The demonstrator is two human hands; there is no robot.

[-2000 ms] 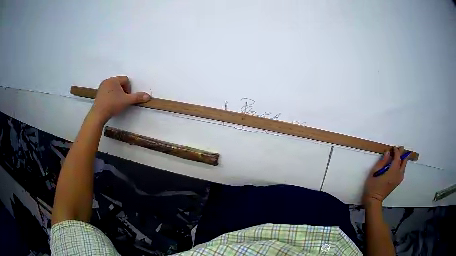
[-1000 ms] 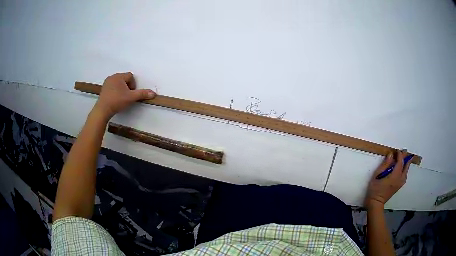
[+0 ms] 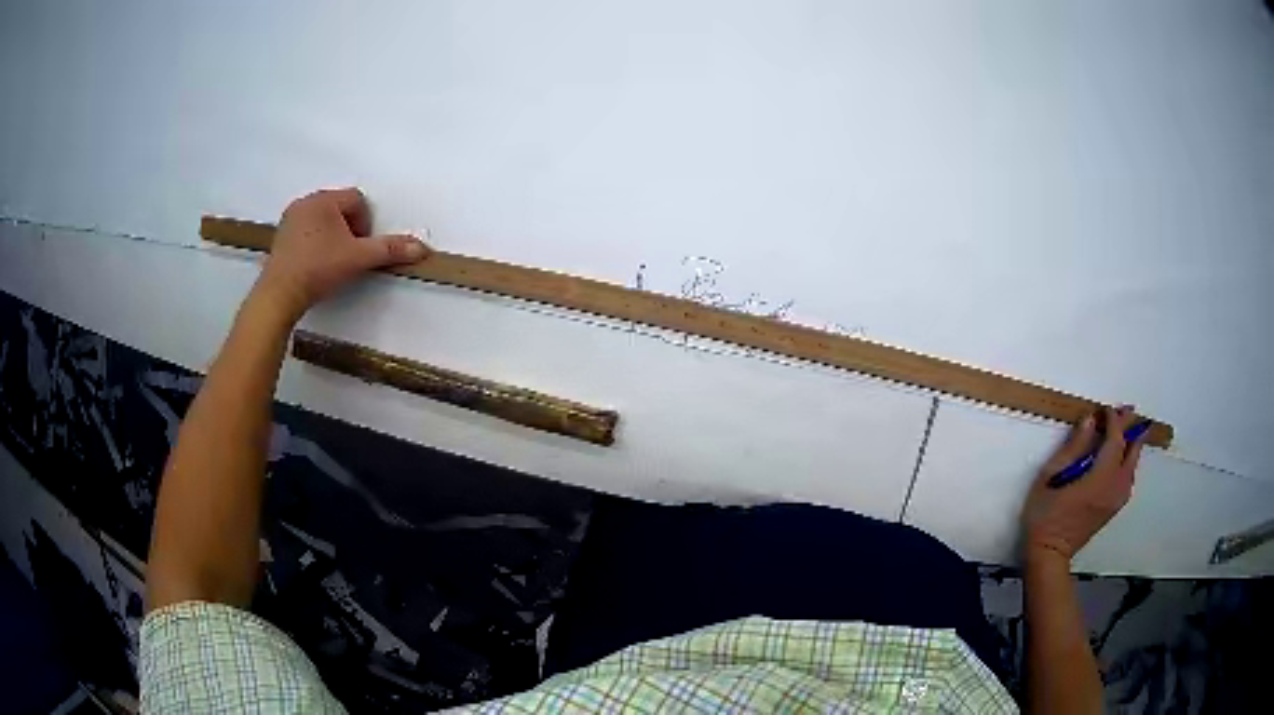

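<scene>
A long brown wooden ruler [image 3: 699,319] lies slanted across the white table paper [image 3: 782,126], beside a pen line and under some handwriting. My left hand [image 3: 324,249] presses on the ruler near its left end, thumb on top. My right hand [image 3: 1090,482] holds a blue pen [image 3: 1072,474] and has its fingertips on the ruler near its right end. The pen lies slantwise in the fingers; whether its tip touches anything cannot be told.
A mottled brown taped bar [image 3: 454,388] lies between the ruler and the near table edge. A greyish-green bar [image 3: 1243,541] is cut off at the right edge. A short pen line runs toward the near edge. Offcuts litter the dark floor [image 3: 349,587].
The view has shifted slightly, so the paper and bars sit a little differently in the picture. The ruler and both hands keep their places on the paper.
</scene>
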